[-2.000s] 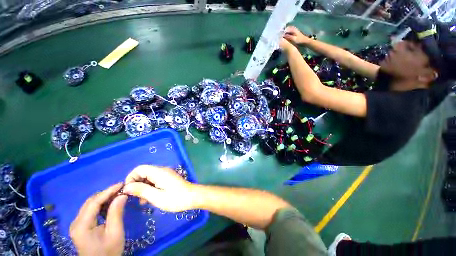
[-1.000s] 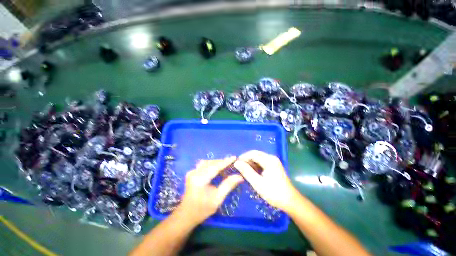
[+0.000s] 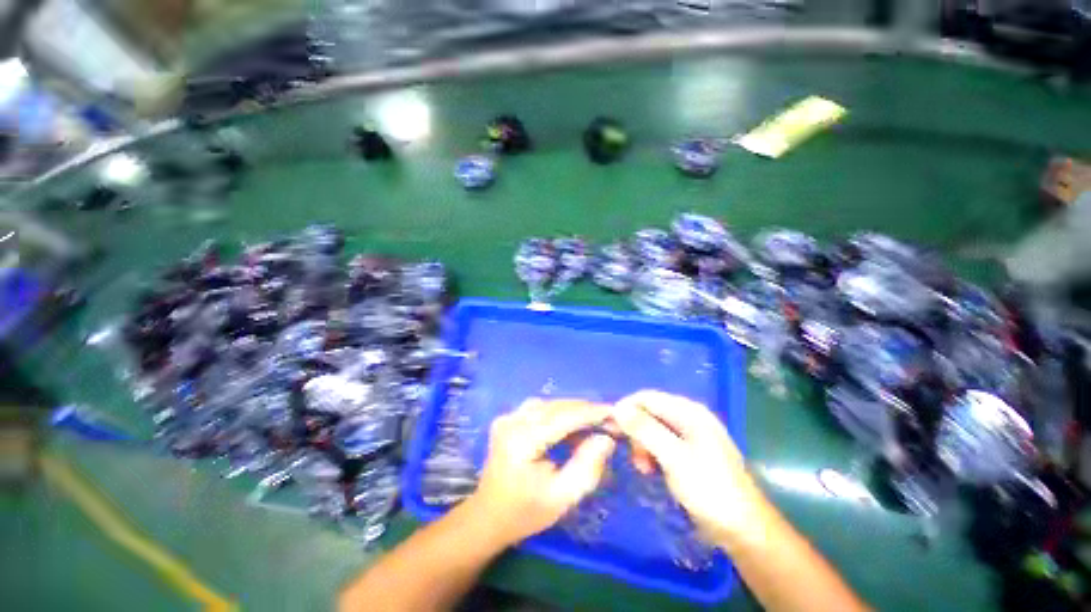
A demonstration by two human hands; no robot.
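Observation:
A blue tray [image 3: 586,320] lies in front of me with blurred small metal rings [image 3: 452,460] along its left side and more under my hands. My left hand [image 3: 538,466] and my right hand [image 3: 682,454] are over the tray, their fingertips meeting. The fingers of both hands are pinched together, but blur and the fingers hide whatever may be between them. Motor units [image 3: 287,371] are piled left of the tray, and more motor units [image 3: 885,323] are piled at its right.
A green work surface [image 3: 574,197] spreads around the tray. On its far side are dark units [image 3: 604,140], small blue-silver units [image 3: 475,172] and a yellow slip [image 3: 794,127]. A pale rail [image 3: 574,50] curves along the far edge. A yellow floor line [image 3: 132,532] shows at lower left.
The view has swung left: the other worker, seen at the right two seconds ago, is out of view and the left pile now shows fully. Both hands stay together over the tray.

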